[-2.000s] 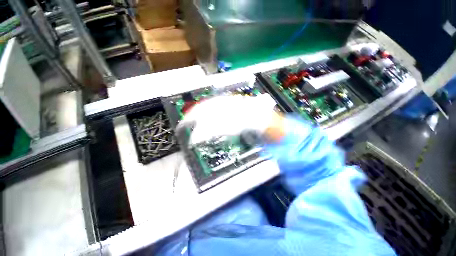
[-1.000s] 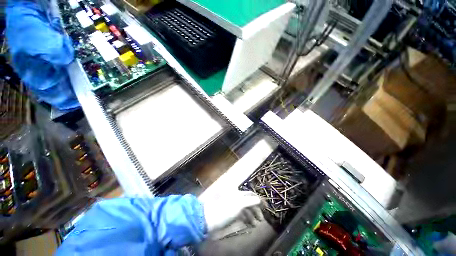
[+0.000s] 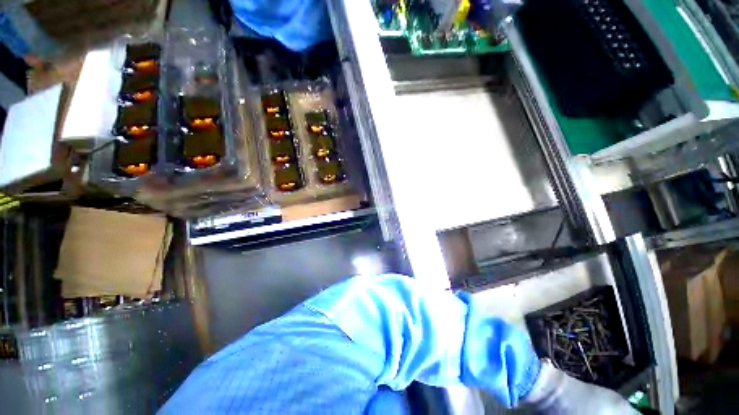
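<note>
My left hand (image 3: 577,395), in a pale glove below a blue sleeve, is at the bottom edge at the right. It is blurred and cut off by the edge, so its fingers and anything in them are hidden. Just above it, a black bin (image 3: 613,300) holds a heap of thin grey-brown stemmed parts (image 3: 579,336). The hand is near the bin's lower side; I cannot tell if they touch. My right hand is not in view.
The line's pale rail (image 3: 403,174) runs beside a white plate (image 3: 470,154). A green populated board (image 3: 442,36) is at the top. Left are clear trays of orange-and-dark coils (image 3: 202,134) and cardboard (image 3: 113,251). A black holed block (image 3: 595,61) is on the green shelf.
The view has swung left, bringing the coil trays and cardboard into full view. The board with the red coil beside the bin has left the picture. My left hand now shows at the bottom edge.
</note>
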